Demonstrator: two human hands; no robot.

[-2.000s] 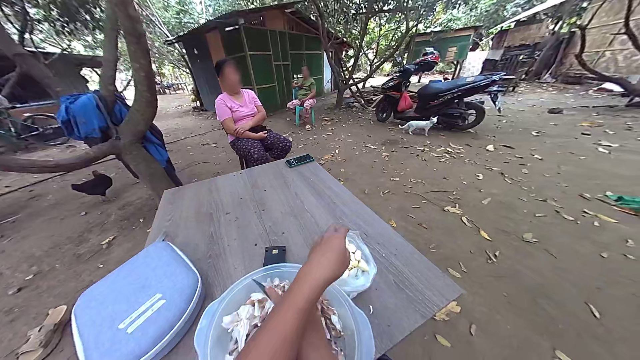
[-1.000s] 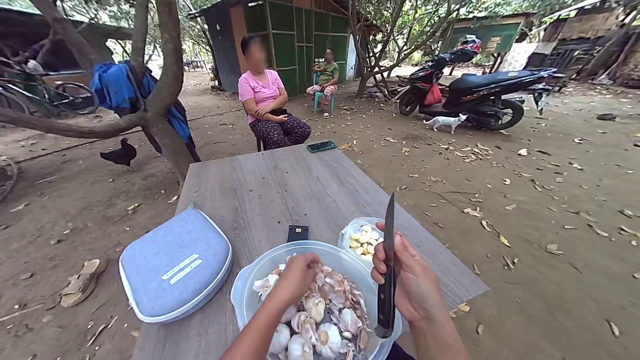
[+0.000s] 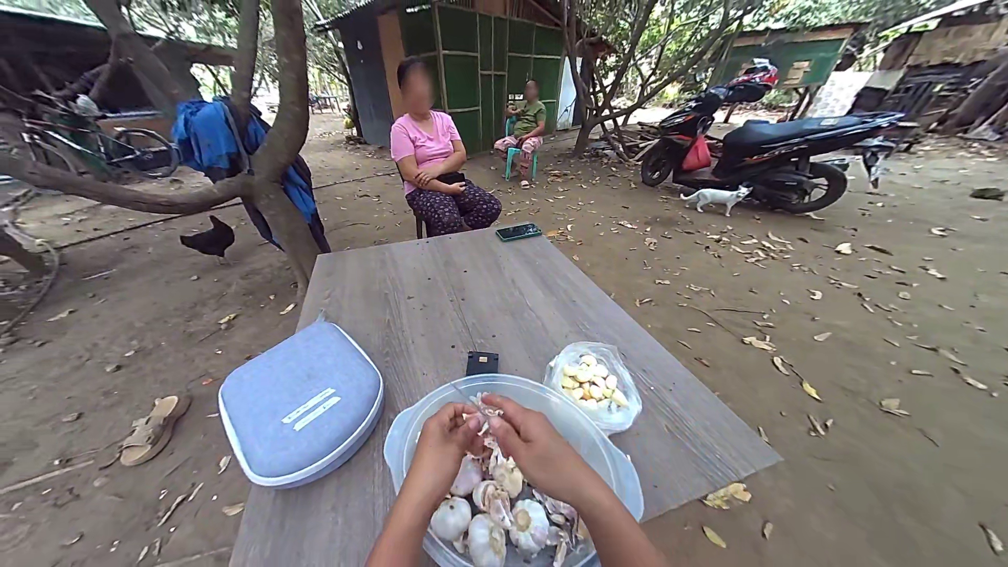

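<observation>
Both hands meet over a translucent plastic basin (image 3: 626, 472) that holds garlic bulbs (image 3: 529, 526) and loose skins. My left hand (image 3: 450, 441) and my right hand (image 3: 529, 437) pinch a small piece of garlic (image 3: 487, 411) with papery skin between their fingertips. A thin pointed thing, perhaps the knife's tip, shows beside the left fingers; its handle is hidden. Right of the basin, touching or close to it, a clear plastic bag (image 3: 561, 358) lies open with peeled garlic cloves (image 3: 591, 379) inside.
On the wooden table (image 3: 441, 291) are a blue zippered case (image 3: 303, 402) at left, a small black object (image 3: 482, 363) behind the basin and a phone (image 3: 519, 231) at the far edge. One person (image 3: 429, 150) sits just beyond, another (image 3: 526, 122) farther back. A motorcycle stands at right.
My right hand held a knife upright over the basin's right side a second ago; now it has come in beside my left hand, and both are on the garlic piece.
</observation>
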